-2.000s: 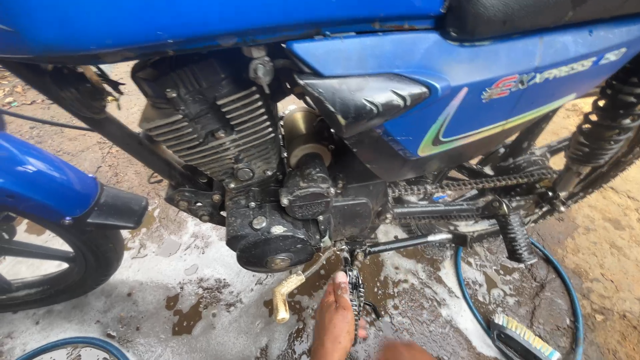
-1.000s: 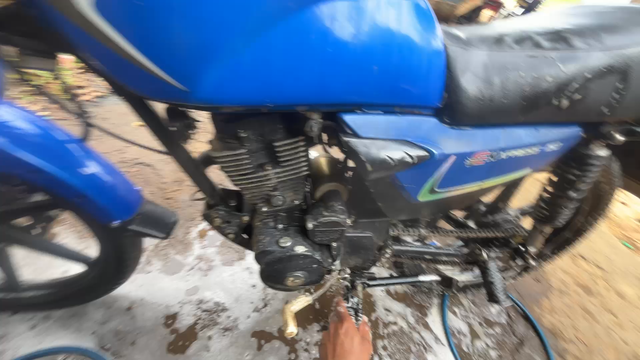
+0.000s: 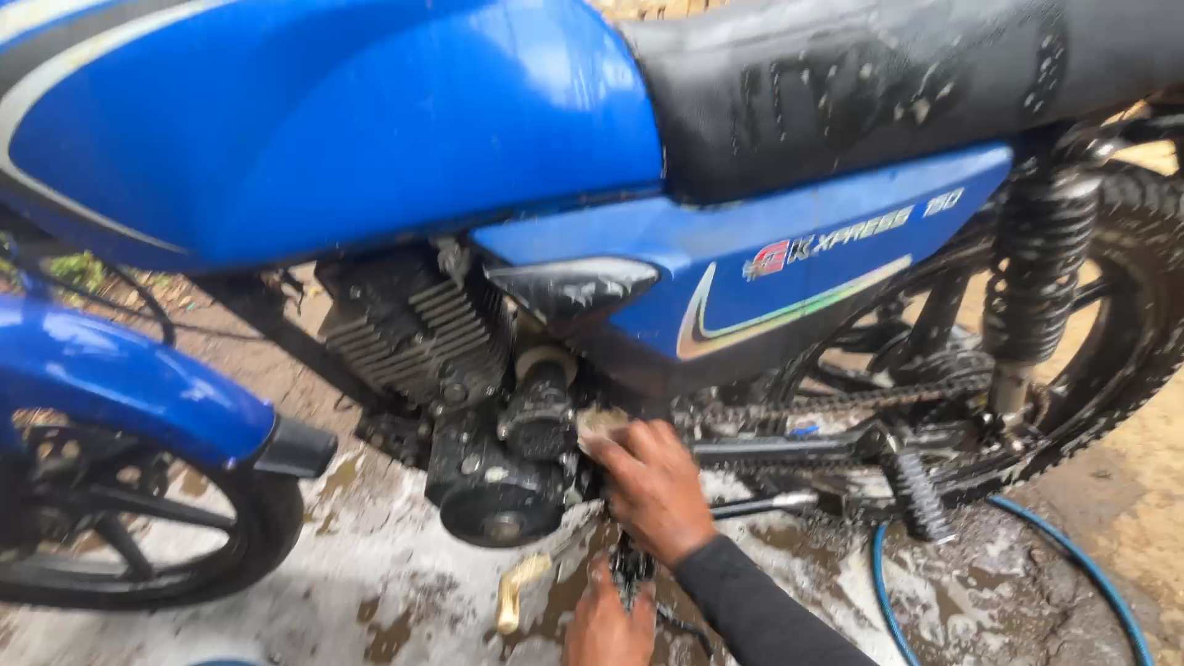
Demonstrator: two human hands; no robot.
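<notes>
A blue motorcycle with a black seat stands side-on. My right hand, in a dark sleeve, grips a small pale scrubbing pad or brush against the area just right of the engine. Below it, my left hand is closed around a dark ridged part, perhaps a footrest, low beside the engine. The part's far end is blurred. To the left of my left hand, the gear lever's pale tip sticks out over the wet ground.
Soapy water covers the ground beneath the motorcycle. A blue hose curves at the lower right. The drive chain, rear footrest and rear shock absorber are on the right, the front wheel on the left.
My right hand has come up to the side of the engine with the pale pad or brush, which the frame before does not show. My left hand stays low by the dark part.
</notes>
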